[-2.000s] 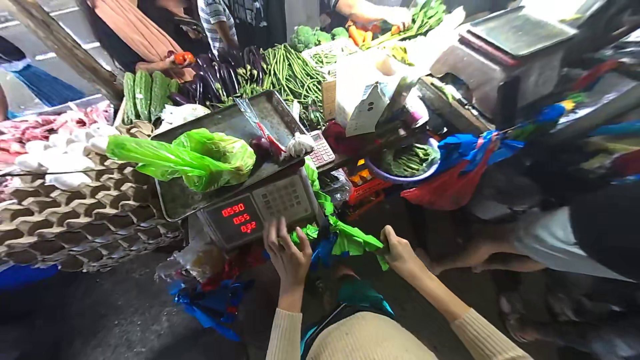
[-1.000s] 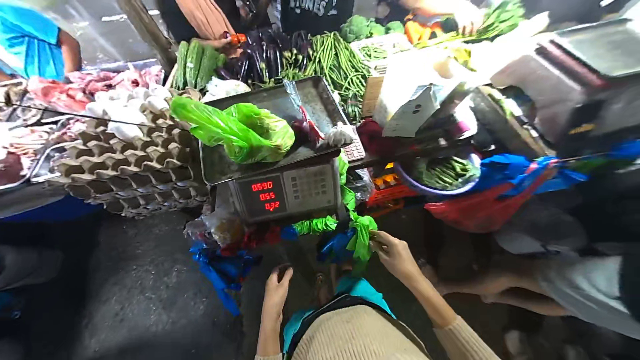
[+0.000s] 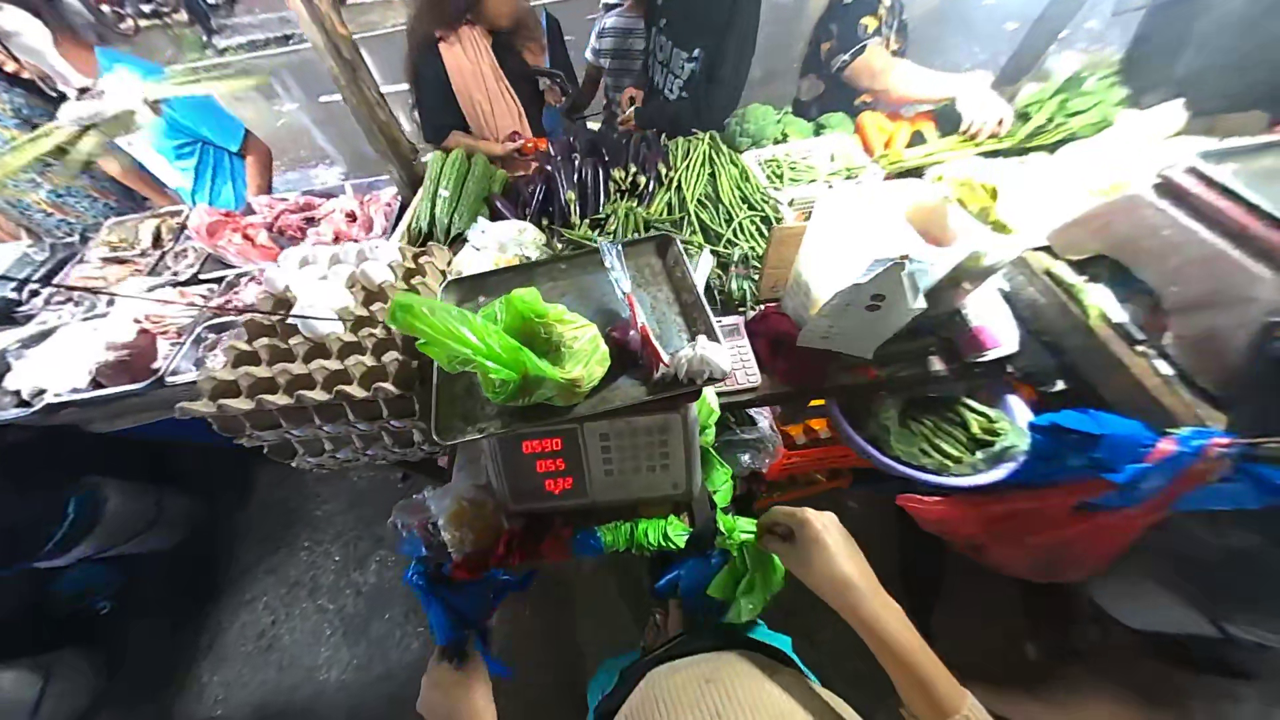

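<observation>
At the lower left, my left hand [image 3: 455,688] is beside hanging blue plastic bags [image 3: 462,605]; whether its fingers grip them cannot be told. My right hand [image 3: 808,545] pinches a bunch of green plastic bags [image 3: 745,570] that hangs below the scale's right corner. On the metal pan [image 3: 645,270] of the digital scale [image 3: 640,462] lie a green plastic bag [image 3: 515,345] with contents not clearly visible, a purple onion or similar item [image 3: 624,342], a clear bag with red [image 3: 645,325] and a white crumpled item [image 3: 700,360]. The scale's red digits are lit.
Stacked egg trays [image 3: 310,375] with eggs stand left of the scale, near trays of meat [image 3: 320,215]. Behind are cucumbers or similar gourds [image 3: 455,195], eggplants [image 3: 580,180] and long beans [image 3: 715,190]. At right are a calculator [image 3: 738,355], a basin [image 3: 845,435] and a red bag [image 3: 1040,530]. People stand beyond.
My left hand was over the scale's keys two seconds ago; it has moved down and left to the blue bags. My right hand stays at the green bags. The view has shifted.
</observation>
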